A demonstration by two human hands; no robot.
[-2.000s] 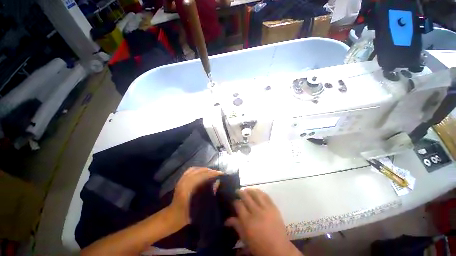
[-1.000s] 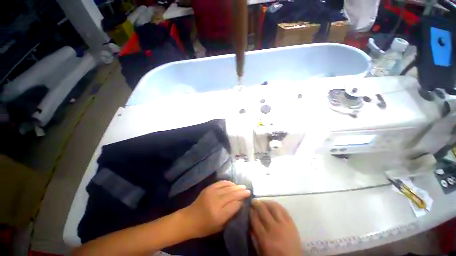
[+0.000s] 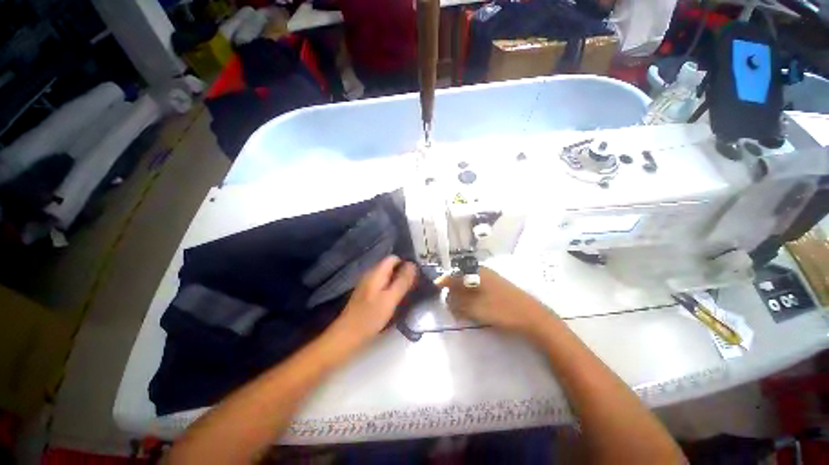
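Note:
The dark garment piece (image 3: 264,281) lies flat on the white table, left of the sewing machine (image 3: 618,218). Lighter grey strips (image 3: 354,254) lie on it. My left hand (image 3: 379,292) presses on the cloth's right part, fingers just left of the needle area. My right hand (image 3: 486,298) is at the right side of the needle area, fingertips by the cloth's edge, partly hidden by the machine head. A small dark end of cloth (image 3: 414,332) sticks out below my hands. The needle itself is lost in glare.
A yellow-gold tool (image 3: 723,329) lies on white paper at the right, near a black switch panel (image 3: 782,295). A pale blue trough (image 3: 309,136) is behind the machine. A brown rod (image 3: 428,64) stands behind the needle end. A measuring scale (image 3: 427,420) runs along the front edge.
Both hands have moved forward from the table's front to the needle area. The cloth that hung folded between them now lies up at the needle, and the front of the table is exposed.

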